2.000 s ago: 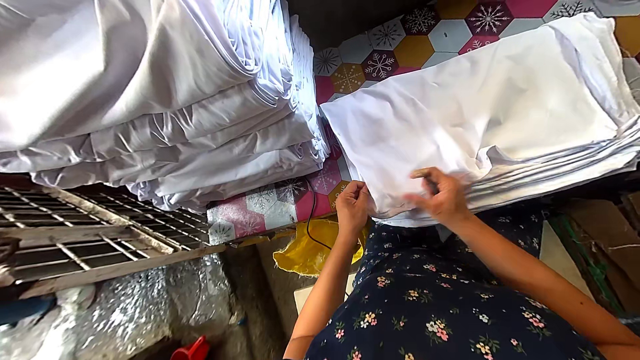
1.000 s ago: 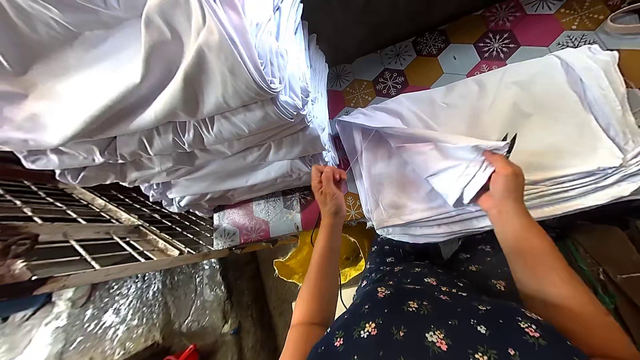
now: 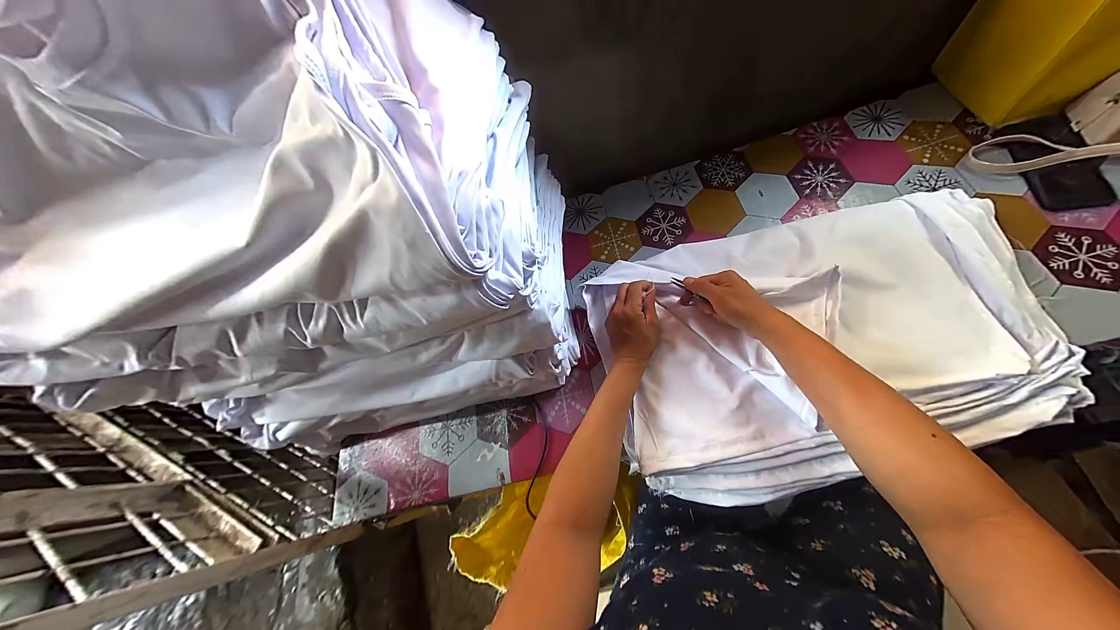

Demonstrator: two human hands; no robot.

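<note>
A stack of folded white cloth pieces (image 3: 927, 297) lies in front of me, its top piece partly folded over at the left. My left hand (image 3: 633, 325) pinches the edge of that top white cloth (image 3: 717, 394) near the stack's upper left corner. Just to the right, my right hand (image 3: 722, 302) holds a small dark pointed tool (image 3: 679, 283), probably thread snips, with its tip at the cloth edge. Most of the tool is hidden in the fingers.
A taller pile of white cloth (image 3: 262, 227) stands at the left over a metal grate (image 3: 131, 490). Beneath the stack is a table cover with hexagons and snowflakes (image 3: 665, 226). A yellow bag (image 3: 499, 534) hangs below the edge. A dark phone-like object (image 3: 1069, 182) and a strap (image 3: 1041, 149) lie upper right.
My right hand has moved left from the middle of the stack, close to my left hand. The left hand, beside the stack a second ago, is now on the cloth edge. The view has shifted.
</note>
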